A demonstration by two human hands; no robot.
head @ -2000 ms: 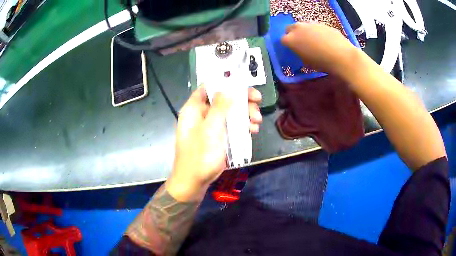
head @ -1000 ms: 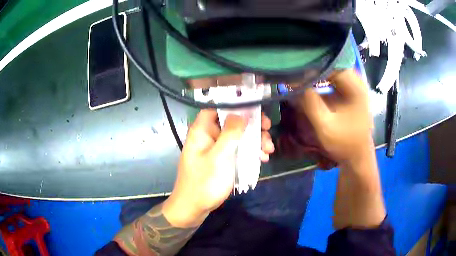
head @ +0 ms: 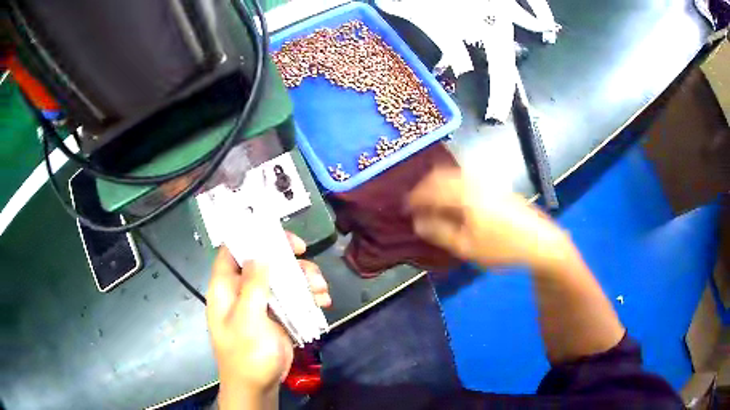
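Note:
My left hand (head: 258, 316) is closed around a stack of white pieces (head: 276, 272). The stack's broad end lies over the silver-white fixture plate (head: 290, 186) under the press head, and its jagged narrow tips point toward me. My right hand (head: 456, 210) is blurred, over the maroon cloth (head: 384, 216), fingers bent; I cannot tell if it holds anything. The blue tray (head: 330, 120) with heaped copper-coloured rivets (head: 392, 84) sits right of the press. The black and green press head (head: 160, 72) hides part of the fixture.
Loose white pieces (head: 500, 60) lie at the upper right, with a black-handled tool (head: 535, 144) beside them near the bench edge. A smartphone (head: 110, 248) lies left of the press, partly behind black cables (head: 254, 112). Something red (head: 302, 376) shows below the bench edge.
The view has swung right, so the press sits further left and the whole tray shows. My right hand has moved away from beside the press, over the cloth. My left hand still holds the stack.

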